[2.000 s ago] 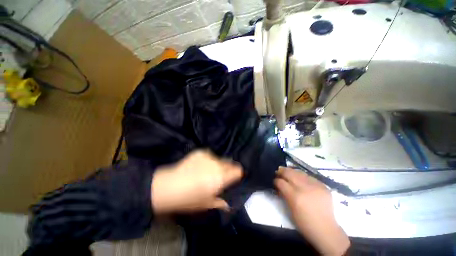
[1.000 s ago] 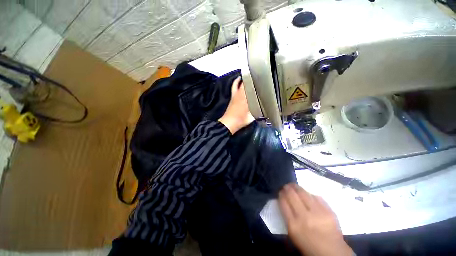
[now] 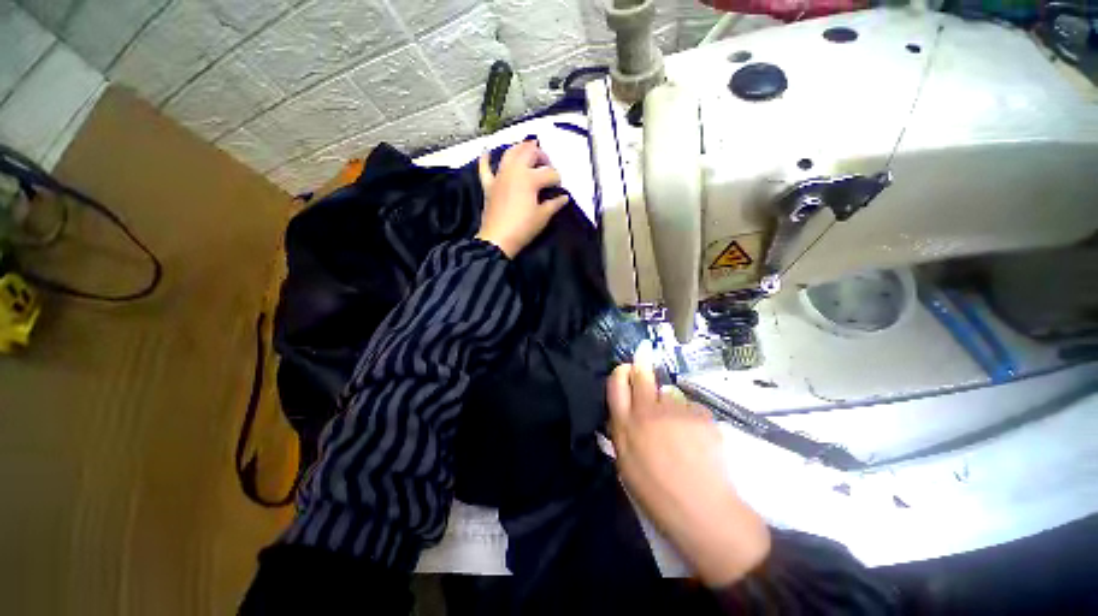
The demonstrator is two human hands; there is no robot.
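Note:
The black garment (image 3: 361,289) lies bunched left of the needle and hangs over the table's front edge. The cream-white sewing machine (image 3: 867,157) stands at the right, its lit presser foot (image 3: 692,351) at the garment's edge. My left hand (image 3: 520,199) lies on the garment near its back edge, fingers bent on the cloth. My right hand (image 3: 680,463) is just in front of the presser foot, its fingertips pinching the garment's edge. A narrow black strip (image 3: 771,427) runs rightward from beside the foot along the bed.
A blue-handled tool (image 3: 973,335) lies on the machine bed beside a round clear dish (image 3: 857,298). A green-handled tool (image 3: 495,96) is at the brick-patterned wall. A cardboard sheet (image 3: 133,361) stands at the left, with a yellow plug (image 3: 17,311) and a cable.
My left hand has moved from the front of the garment to its back edge. My right hand has moved up and left to the presser foot. The garment's folds have shifted.

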